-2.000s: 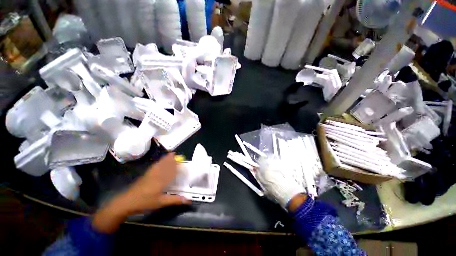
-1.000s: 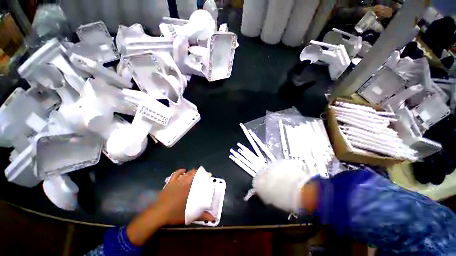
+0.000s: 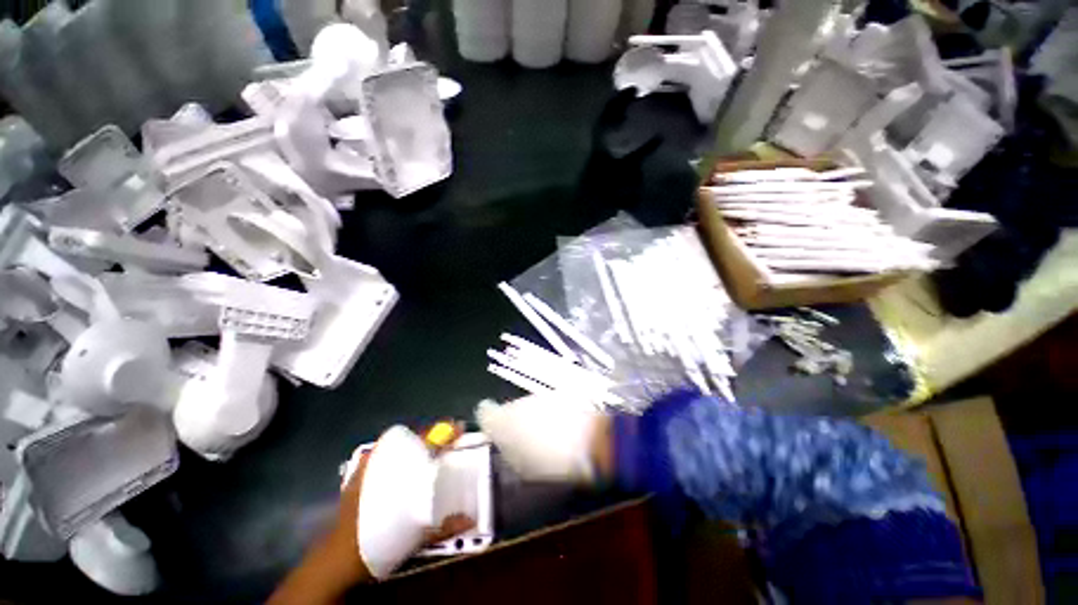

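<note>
A white moulded stand body (image 3: 396,502) is at the bench's front edge, its round disc end facing me and its rectangular base with holes behind. My left hand (image 3: 345,532) is shut on it, with fingers around the arm and a yellow wrap at a fingertip. My right hand (image 3: 541,437), in a white knitted glove, is just right of the base; it is blurred and its fingertips point at the stand body. Whether it holds a small part cannot be told. White rods (image 3: 550,369) lie loose beyond the glove, by a clear polybag (image 3: 591,262) with more rods.
White housings (image 3: 242,225) are heaped at left, and more (image 3: 828,106) at back right. A carton tray (image 3: 739,270) of rods stands right of the bag, with small pale pieces (image 3: 813,343) before it. A post (image 3: 774,71) rises behind. A cardboard carton (image 3: 981,473) is at lower right.
The view has shifted right. My right hand has moved from beside the loose rods to close beside the stand body. My left hand still holds the stand body, now with its disc end more towards me.
</note>
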